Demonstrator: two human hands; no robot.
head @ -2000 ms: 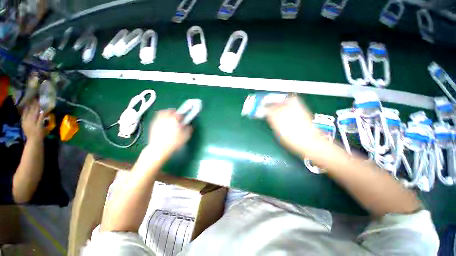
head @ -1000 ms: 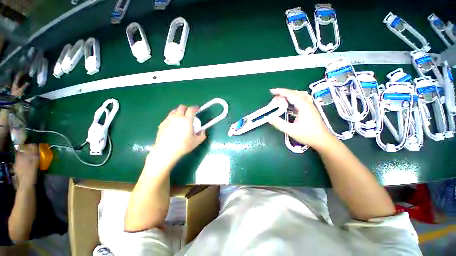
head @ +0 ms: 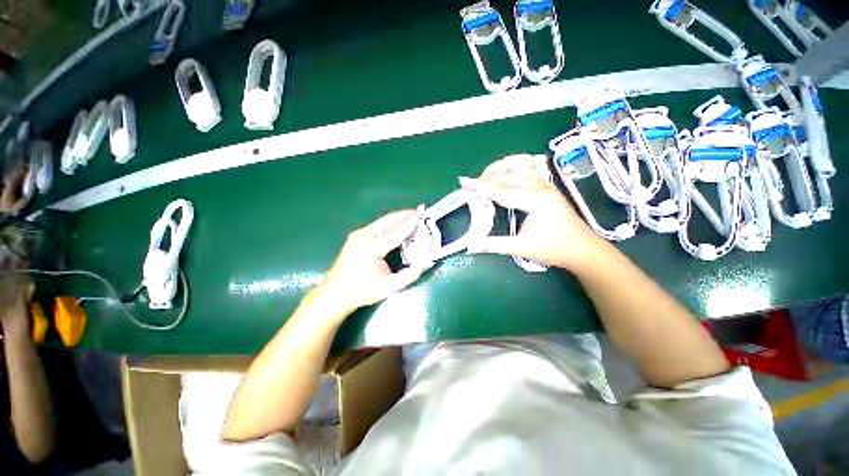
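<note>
A white loop-shaped housing is held level between both hands above the green bench. My left hand grips its wide left end, and my right hand grips its rounded right end. No blue shows on it; whether both halves are joined cannot be told. Part of another white loop shows beneath my right hand. Sub-assemblies with blue patches lie piled at the right. Two overlapped white covers lie at the left.
A pale strip crosses the green bench, with white units and blue-marked loops beyond it. A cable and orange object lie left, near another person's arm. An open carton stands below the edge.
My hands have come together. The cover in my left hand and the blue-marked half in my right are now one white loop shape between both hands. The view has shifted.
</note>
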